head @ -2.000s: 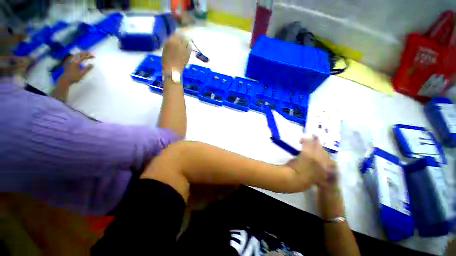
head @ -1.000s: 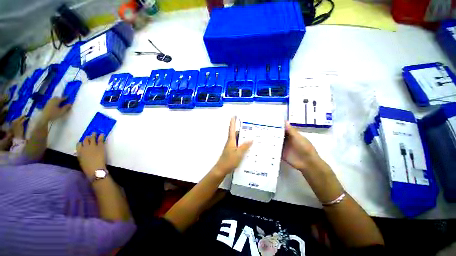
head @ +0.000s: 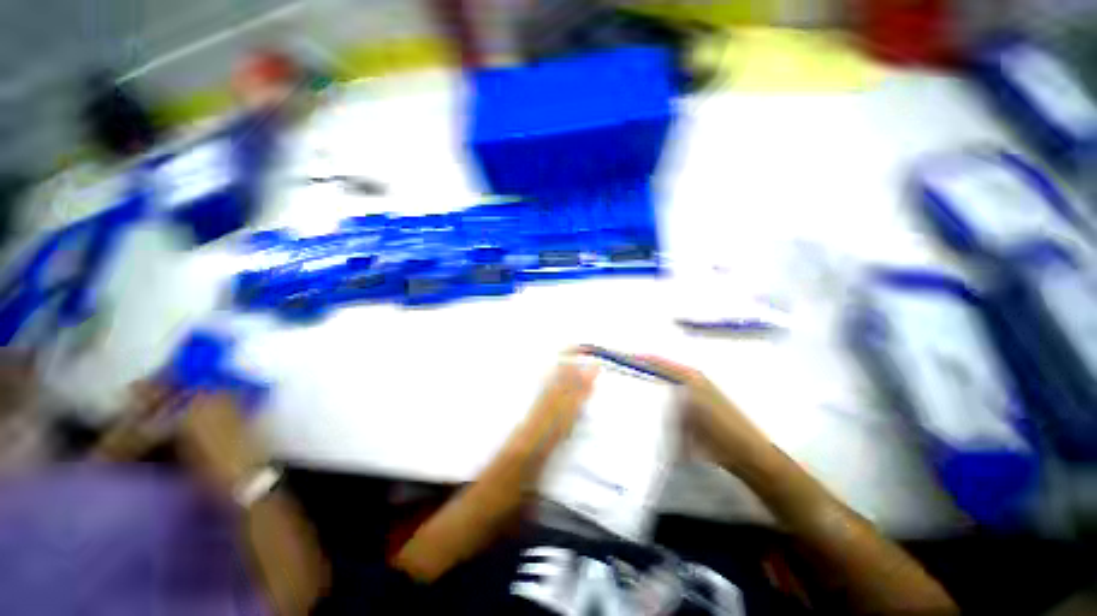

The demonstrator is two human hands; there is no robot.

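The frame is blurred. A white retail box (head: pixel 611 445) stands out in front of my body, over the table's front edge. My left hand (head: pixel 568 391) holds its left side near the top. My right hand (head: pixel 698 409) holds its right side and top corner. A dark line runs along the box's top end; whether that end is open cannot be told. Behind it, a row of blue inner trays (head: pixel 463 279) with dark coils lies across the table. Another white box (head: pixel 731 323) lies right of the row, its dark edge showing.
A big blue block (head: pixel 571 114) stands behind the trays. Stacks of blue and white boxes (head: pixel 962 385) lie at right. A person in purple (head: pixel 132 529) at left handles a blue tray (head: pixel 211 361). Cables (head: pixel 347 183) lie at the back left.
The box in my hands is drawn towards my body and lower, its top end tilted. My hands have closed in around its top. The person at left now has both hands at the blue tray.
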